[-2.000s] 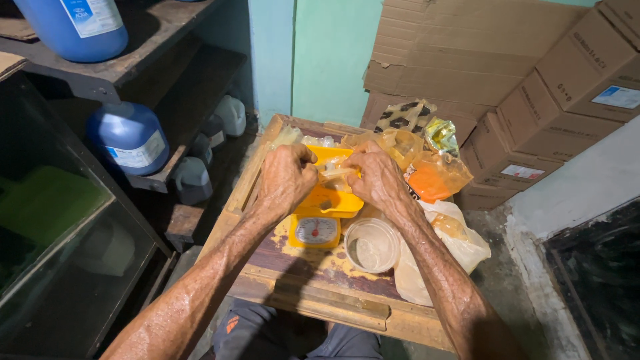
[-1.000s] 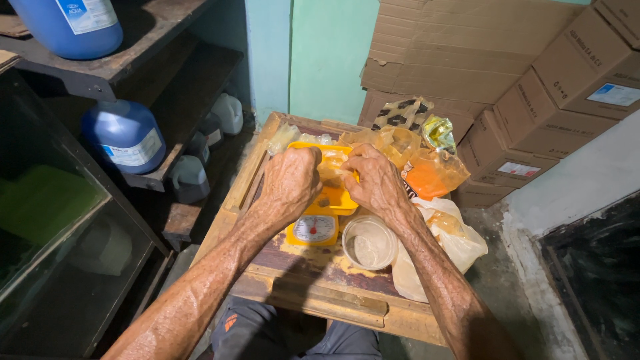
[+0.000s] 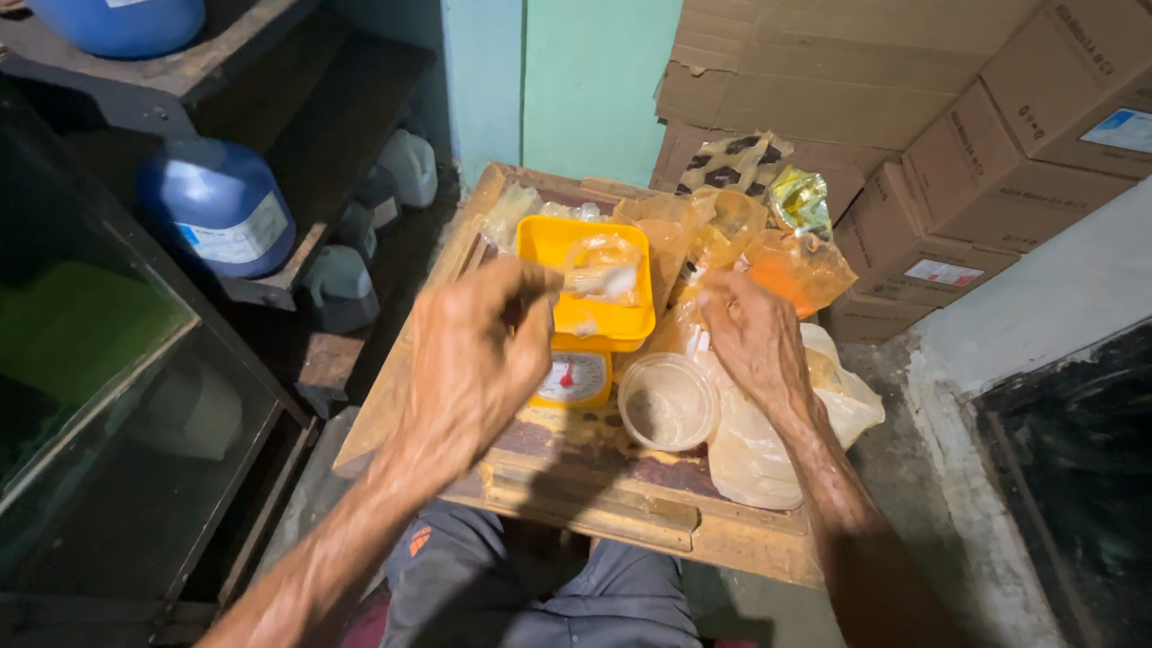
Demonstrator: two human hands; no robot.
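A yellow plastic tray (image 3: 587, 310) sits on a small yellow dial scale (image 3: 571, 378) on a wooden table. My left hand (image 3: 481, 342) is at the tray's left side, its thumb and finger pinched on a pale, blurred piece, perhaps a spoon or scoop handle, that reaches over the tray. A clear plastic bag (image 3: 605, 261) with white material lies in the tray. To the right of the tray, my right hand (image 3: 751, 328) hovers near the plastic bags with fingers bent; whether it holds something is unclear. A round clear plastic tub (image 3: 668, 402) stands between my forearms.
Clear bags, an orange powder bag (image 3: 787, 274) and a gold foil packet (image 3: 801, 200) crowd the table's back right. A white plastic bag (image 3: 756, 459) lies at the right edge. Shelves with a blue jug (image 3: 216, 207) stand left; cardboard boxes (image 3: 999, 180) are stacked right.
My hands have moved apart from over the tray. The left has shifted left, and the right has moved right toward the bags. More of the tray and the bag in it now shows.
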